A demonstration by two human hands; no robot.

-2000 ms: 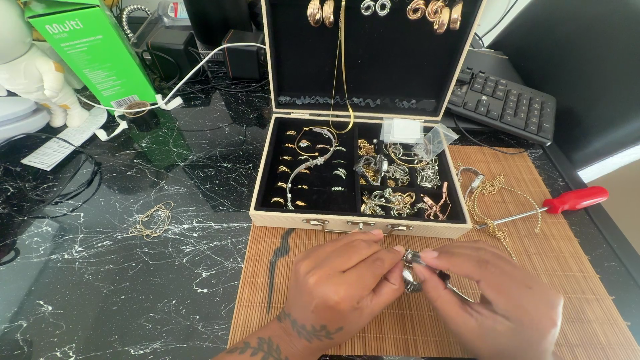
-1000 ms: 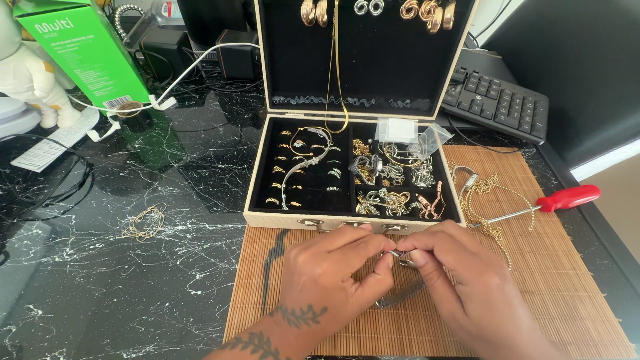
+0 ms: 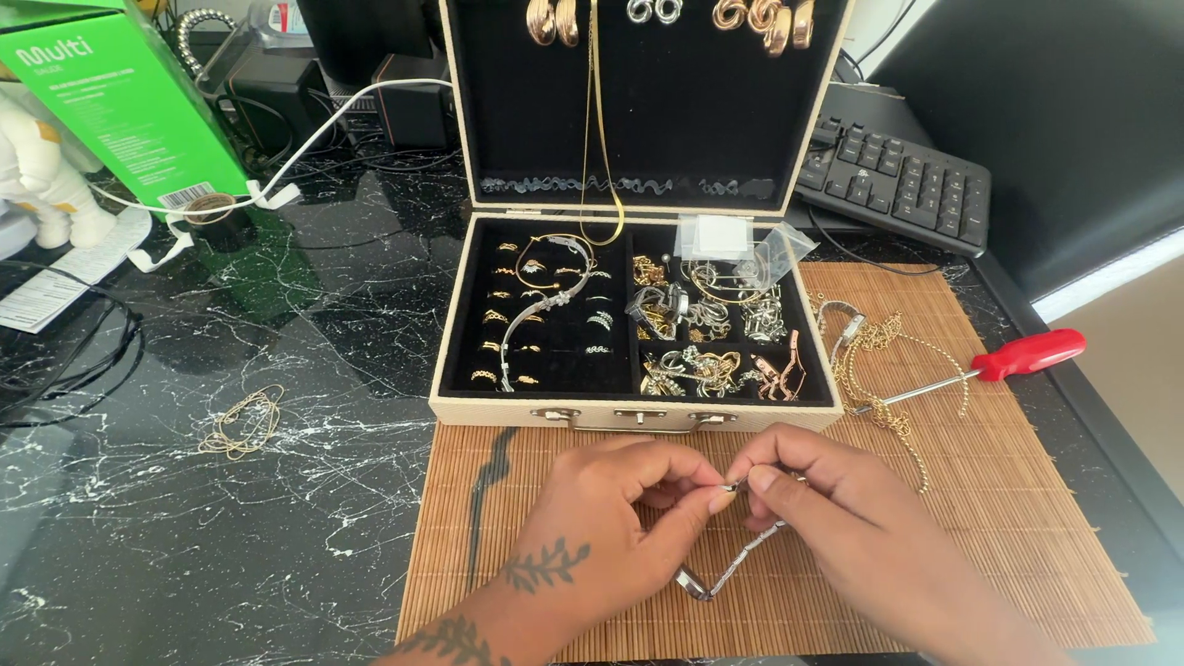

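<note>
Between the fingertips of my left hand (image 3: pixel 629 518) and my right hand (image 3: pixel 832 509), one end of a silver-coloured metal-band wristwatch (image 3: pixel 694 583) is pinched; the fingers partly hide it, and the rest of the band hangs below them over the bamboo mat (image 3: pixel 555 610). Just beyond my hands stands an open cream jewellery box (image 3: pixel 638 418) lined in black. Rings (image 3: pixel 495 316) fill its left side, with a silver-coloured strip-like piece (image 3: pixel 518 333) lying over them. Chains and other jewellery (image 3: pixel 703 370) lie in the right compartments. Large earrings (image 3: pixel 553 20) and a gold-coloured necklace (image 3: pixel 601 139) hang in the lid.
Right of the box lie gold-coloured chains (image 3: pixel 902 421), a watch-like piece (image 3: pixel 846 324) and a red-handled screwdriver (image 3: pixel 1031 354). A black keyboard (image 3: pixel 902 180) is behind them. At left are a thin tangled cord or chain (image 3: pixel 242 424), a green carton (image 3: pixel 120 102) and a white cable (image 3: pixel 324 125).
The watch, earlier bunched up at my fingertips, now hangs lower with its band stretched out. My hands stay close together, with the fingers in a different grip.
</note>
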